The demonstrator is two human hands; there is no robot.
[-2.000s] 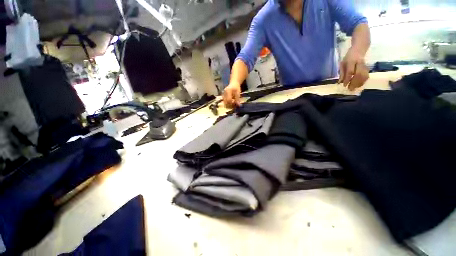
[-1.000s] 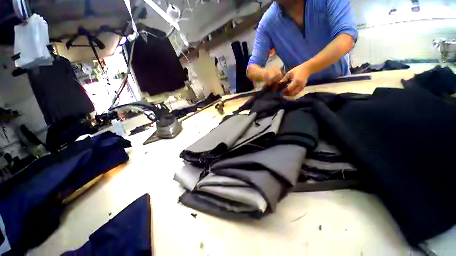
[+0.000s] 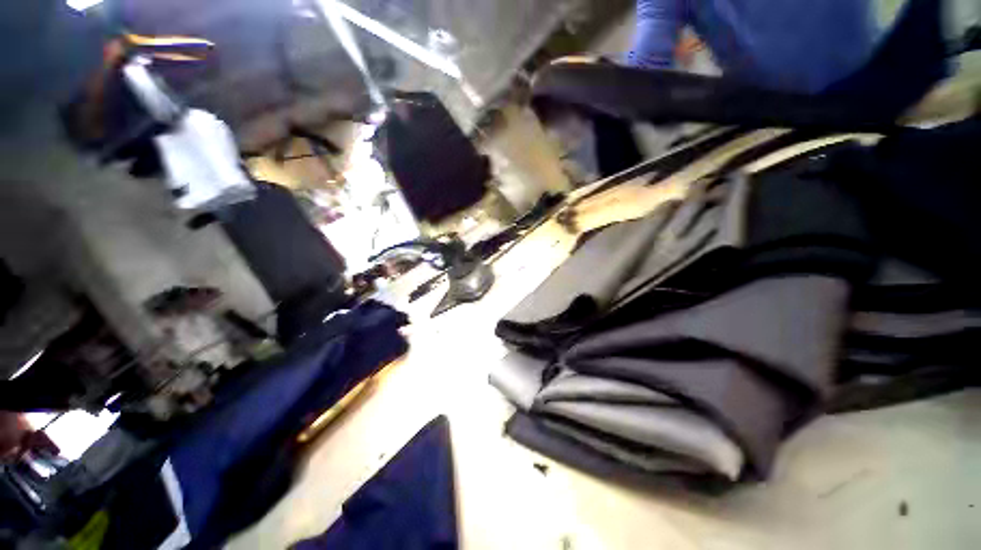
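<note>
Neither of my hands is in the picture. A folded bundle of grey cut pieces (image 3: 710, 355) with black layers lies on the cream table (image 3: 602, 516) right of the middle. Black cloth (image 3: 925, 204) lies beside it at the right. A navy cut piece (image 3: 403, 494) lies at the lower edge, and a navy garment (image 3: 258, 419) is heaped at the left with a white strip. A dark length of cloth (image 3: 688, 97) is held up or stretched in front of the far person; it is blurred.
A steam iron (image 3: 465, 281) stands on the table beyond the bundle. The far person's blue top (image 3: 791, 43) shows at the top right. Dark garments (image 3: 436, 156) and a white bag-like thing (image 3: 204, 161) hang at the back left.
The view has swung left and tilted, so table things sit further right. The dark cloth by the far person is now raised, and that person's head and hands are out of view or hidden.
</note>
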